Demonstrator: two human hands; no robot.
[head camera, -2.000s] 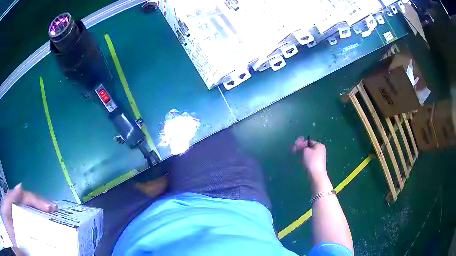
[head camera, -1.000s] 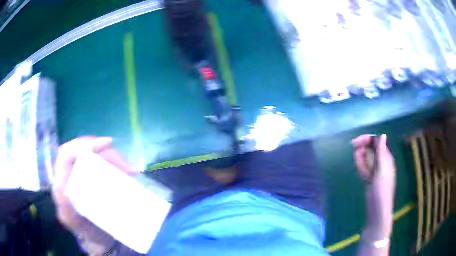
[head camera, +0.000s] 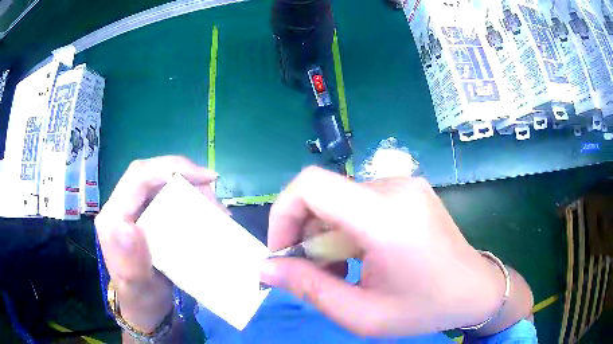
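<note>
A retail box (head camera: 201, 252) is held above my lap, its plain white end panel facing the camera. My left hand (head camera: 144, 235) is wrapped around its left and upper sides. My right hand (head camera: 376, 248) is at the box's right corner, closed on a scraper blade (head camera: 289, 251) with a tan handle (head camera: 331, 246). The blade and my right thumb are at the panel's edge. The blade's tip is partly hidden by the fingers, and I cannot tell whether a sticker is there.
A black hot air gun (head camera: 322, 87) is on the green bench between yellow-green tape lines (head camera: 212, 101). A whitish waste heap (head camera: 390, 161) is right of it. Box groups are at left (head camera: 50, 141) and right (head camera: 497, 74). A wooden pallet (head camera: 583, 269) is at lower right.
My right hand has come in from the far right to the box with the blade. My left hand and the box have moved from the lower left towards the middle. The view has shifted left.
</note>
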